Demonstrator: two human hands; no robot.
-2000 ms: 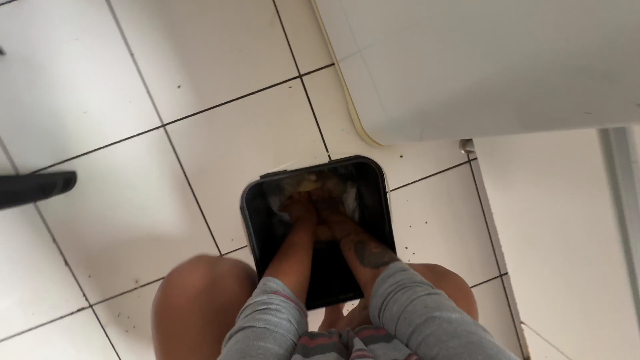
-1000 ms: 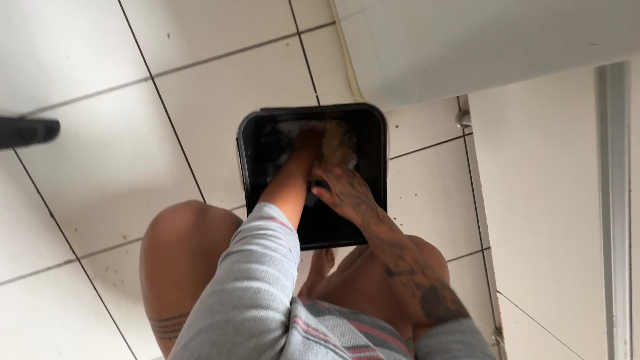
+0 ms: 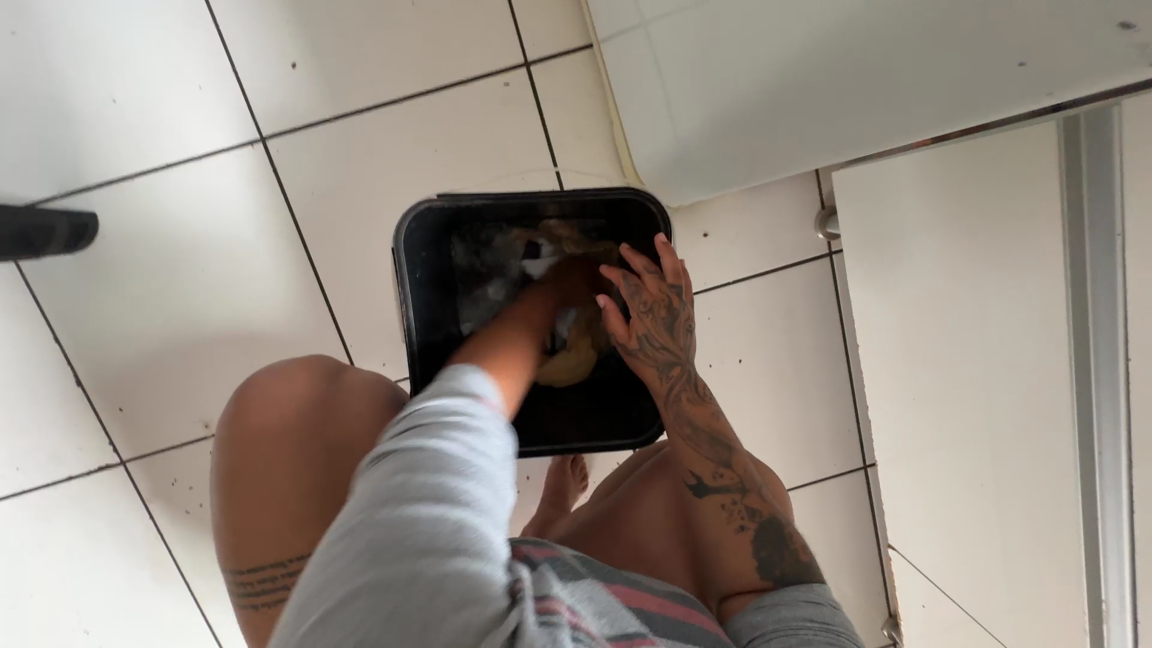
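Note:
Between my knees, a black plastic bin [image 3: 540, 447] stands on the tiled floor. My left hand [image 3: 576, 281] reaches deep inside it and is dark and blurred, so its fingers and whatever they hold cannot be made out. Around that hand lie crumpled yellowish-brown material [image 3: 573, 360] and whitish, filmy material [image 3: 481, 292]. My right hand [image 3: 650, 301], tattooed on its back, is at the bin's right rim with the fingers spread and nothing seen in them.
A pale, smooth panel with a rounded corner [image 3: 810, 81] juts in at the upper right, close to the bin. White boards [image 3: 972, 360] with a metal strip [image 3: 1096, 360] run down the right side. A black rounded object [image 3: 49, 231] lies at the left edge.
Both hands were deep in the bin two seconds ago. My right hand has come up and moved right to the rim, its fingers now spread. My left hand stays inside.

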